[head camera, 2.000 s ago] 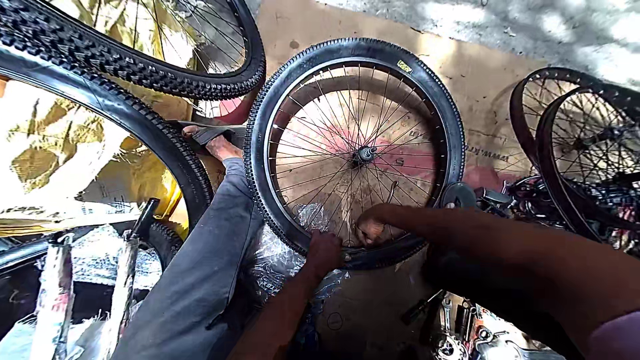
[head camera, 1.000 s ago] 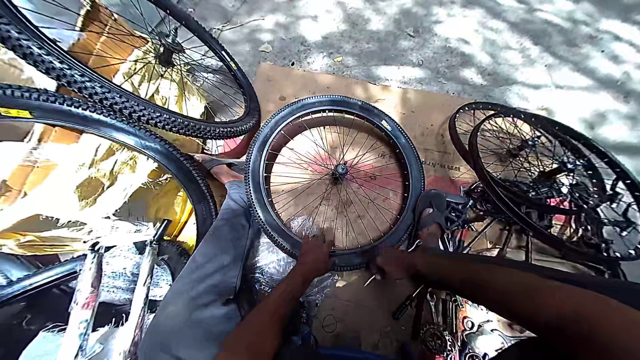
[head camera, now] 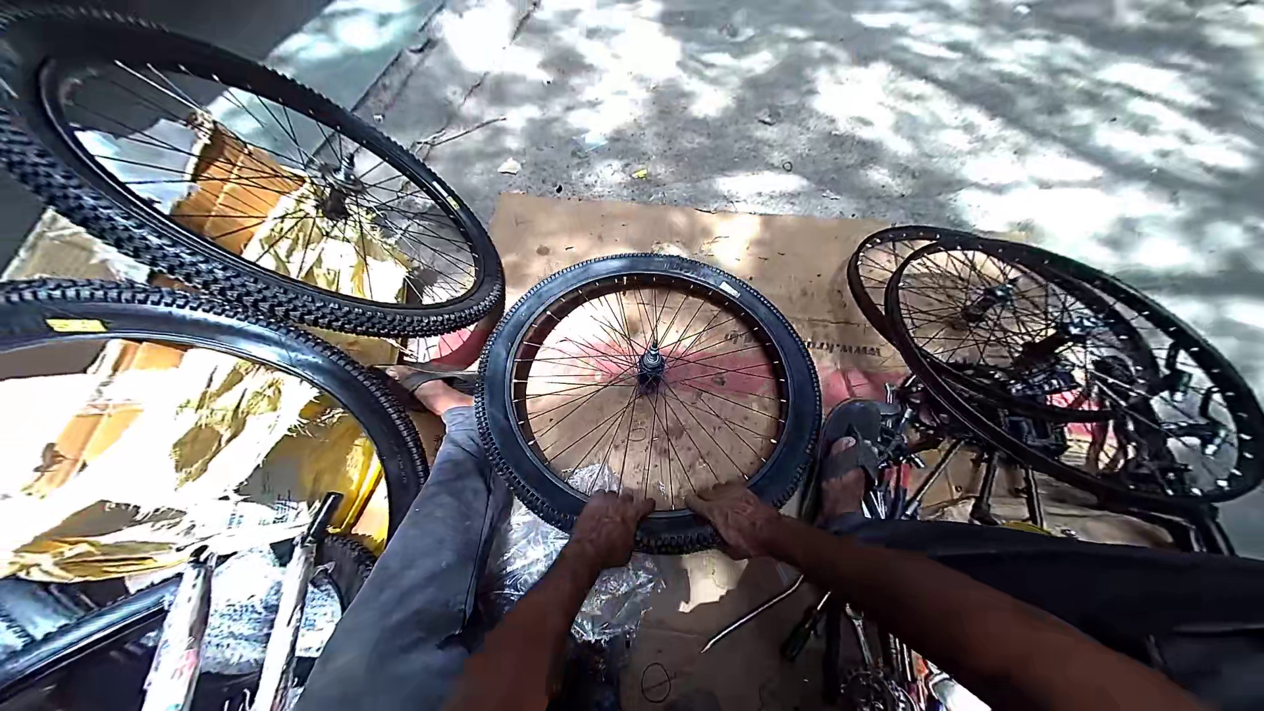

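A spoked bicycle wheel with a black knobby tyre [head camera: 647, 269] stands tilted between my legs, over a cardboard sheet [head camera: 780, 232]. Its hub [head camera: 651, 365] faces up toward me. My left hand [head camera: 607, 528] grips the tyre and rim at the near edge, fingers over the rim. Just to the right, my right hand [head camera: 736, 518] grips the same near edge, a short gap between the hands. My palms and the underside of the tyre are hidden. Below my right forearm, a thin metal rod [head camera: 752, 614] lies on the cardboard.
Bare spoked rims [head camera: 1037, 395] lean together at right, beside bicycle parts. At left are a large tyred wheel [head camera: 395, 163], another tyre [head camera: 197, 311], yellow sheeting [head camera: 118, 523] and fork-like wrapped tubes [head camera: 286, 632]. Clear plastic wrap [head camera: 617, 592] lies near my left hand. Sandalled feet flank the wheel.
My right hand, inside the wheel over the spokes two seconds ago, moved to the tyre's near edge and now grips it beside my left hand. The view has shifted.
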